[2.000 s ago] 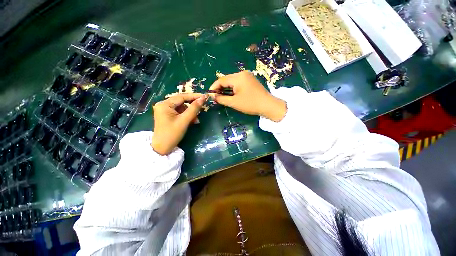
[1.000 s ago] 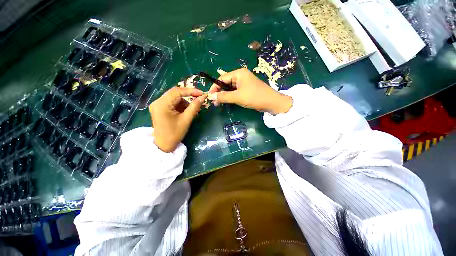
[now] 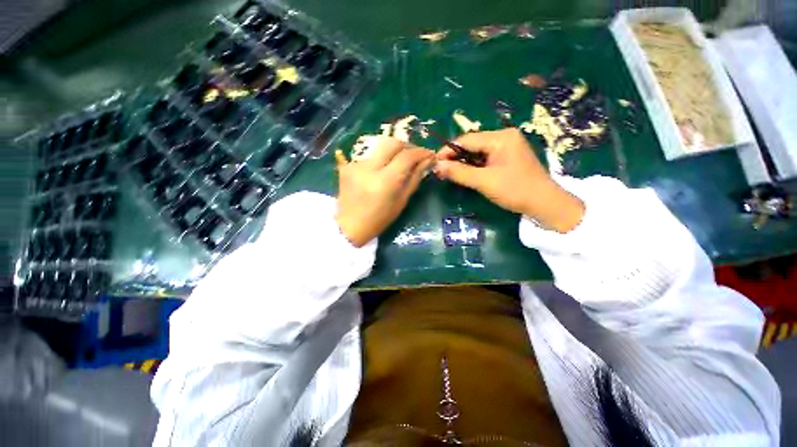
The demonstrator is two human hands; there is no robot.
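Note:
My left hand point(image 3: 382, 188) and my right hand point(image 3: 509, 174) meet fingertip to fingertip above the green mat. My right hand holds a slim dark tool point(image 3: 466, 154) like a pen, its tip pointing up and left. My left thumb and finger pinch something very small, mostly hidden by the fingertips. A black frame point(image 3: 462, 230) lies flat on the mat just below my hands. A loose pile of small cream parts point(image 3: 398, 131) lies just beyond my left hand. A second pile of cream and dark parts point(image 3: 568, 119) lies beyond my right hand.
Blister trays with black housings stand on the left, a nearer one point(image 3: 253, 131) and one at the far left point(image 3: 70, 209). A white box of cream pieces point(image 3: 686, 87) and its lid point(image 3: 773, 83) stand at the right. Keys point(image 3: 769, 202) lie below the lid.
The whole view has shifted, so the bench things sit further right. The left fingers have closed in more, and the tool in my right hand has changed its angle slightly.

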